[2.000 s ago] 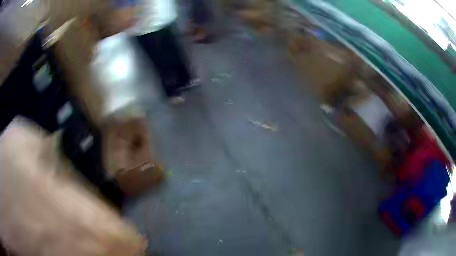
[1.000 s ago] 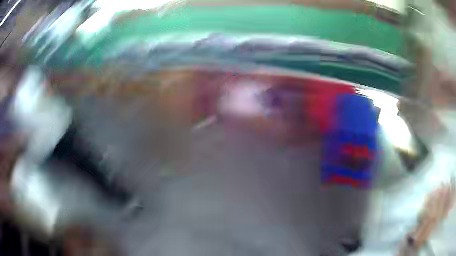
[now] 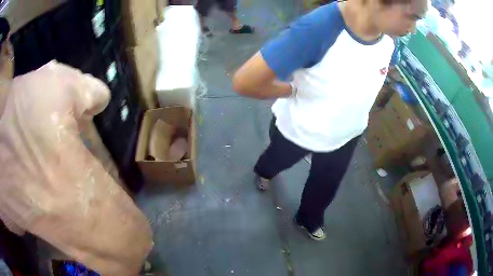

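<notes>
Neither of my hands is in view. An open brown carton [image 3: 166,171] stands on the grey floor left of centre, with brown pieces inside that I cannot name. The green-topped bench [image 3: 446,70] runs along the right side. Rows of small dark and silvery items [image 3: 451,118] lie along its near edge. An open carton [image 3: 406,215] with a white sheet and a dark item in it stands beneath the bench.
A person in a white shirt with blue sleeves [image 3: 335,91] stands in the aisle. Another person in pale peach [image 3: 70,161] fills the left side. Dark stacked boxes [image 3: 65,32] and a white block [image 3: 177,54] stand behind. Another person's legs [image 3: 218,8] show at the top.
The view has swung from the bench and the blue and red stool back along the aisle. The person in white and blue and the person in peach now show clearly.
</notes>
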